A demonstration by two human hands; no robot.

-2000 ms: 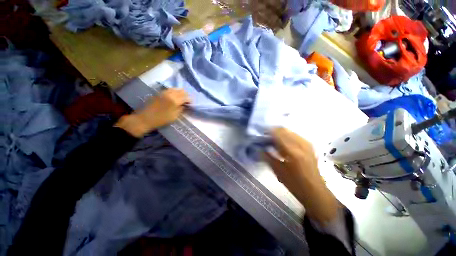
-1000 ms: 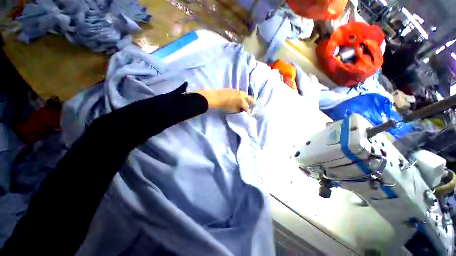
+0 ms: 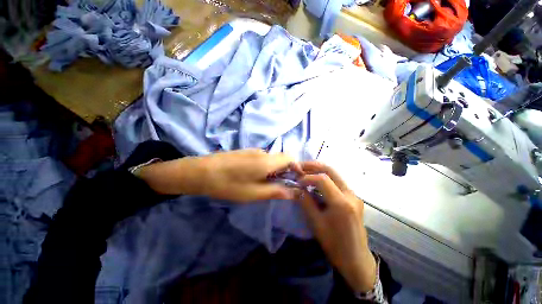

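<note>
A light blue garment piece (image 3: 238, 95) lies heaped on the white table left of the sewing machine head (image 3: 416, 113), and some of its cloth hangs over the near edge. My left hand (image 3: 238, 175) and my right hand (image 3: 336, 208) meet at the fingertips over the near edge of the cloth. Between the fingertips is a small shiny metal piece, possibly a bobbin case; the fingers partly hide it. The needle area is lost in the lamp glare.
A ruffled blue bundle (image 3: 113, 32) lies on the brown board (image 3: 77, 89) at the upper left. A red wrapped object (image 3: 428, 24) and blue plastic (image 3: 484, 77) are behind the machine. A dark metal box (image 3: 490, 276) is at the lower right.
My left hand has moved off the spread cloth toward me. My right hand has come back into view and meets it at the small metal piece. The garment is bunched farther back.
</note>
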